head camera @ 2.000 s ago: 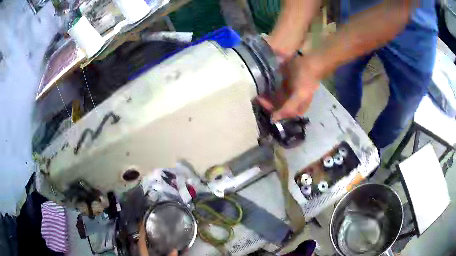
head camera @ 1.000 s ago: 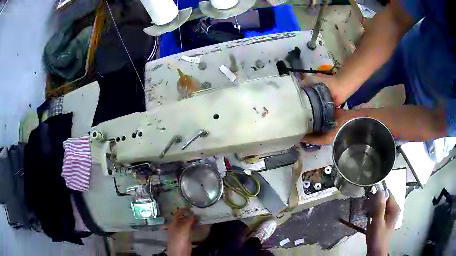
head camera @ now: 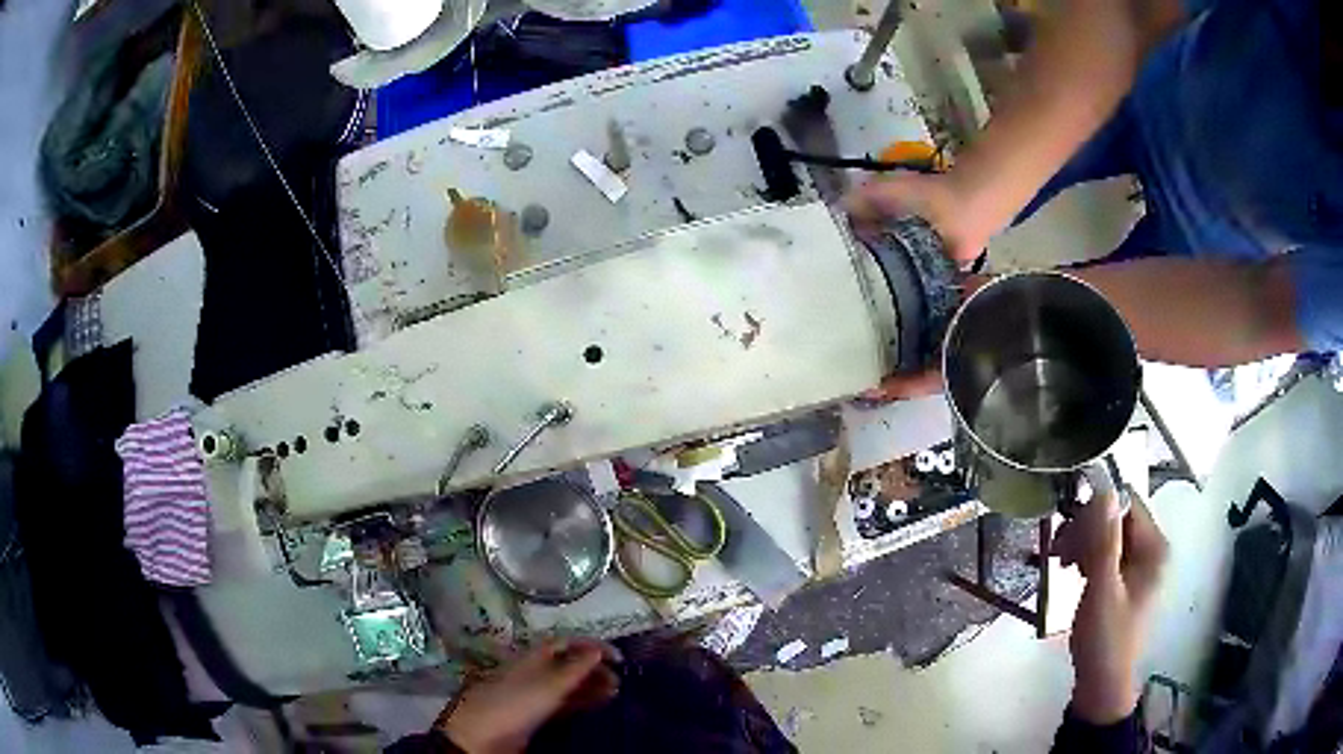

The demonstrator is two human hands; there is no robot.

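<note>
My right hand [head camera: 1114, 566] holds the steel mug [head camera: 1041, 376] by its side handle, at the right above the table's edge. Some liquid seems to be inside. My left hand [head camera: 533, 692] is at the bottom, half curled at the table's front edge; I see nothing in it. A steel bowl or lid [head camera: 544, 541] sits on the bed right of the needle area. The cream sewing machine head [head camera: 633, 346] lies across the middle. Another person's hands [head camera: 931, 214] are at the dark handwheel [head camera: 916, 295], partly hidden by the mug.
Scissors with olive loop handles [head camera: 670, 542] lie beside the bowl. A bobbin tray [head camera: 901, 491] is below the mug. An oil bottle [head camera: 480, 230] stands behind the head. Striped cloth [head camera: 165, 498] and black fabric [head camera: 81, 545] are at left. A thread cone [head camera: 386, 21] is at top left.
The mug now hangs in my right hand, lifted beside the handwheel. My left hand has moved from the bowl to the table's front edge. The view has shifted, showing the whole head.
</note>
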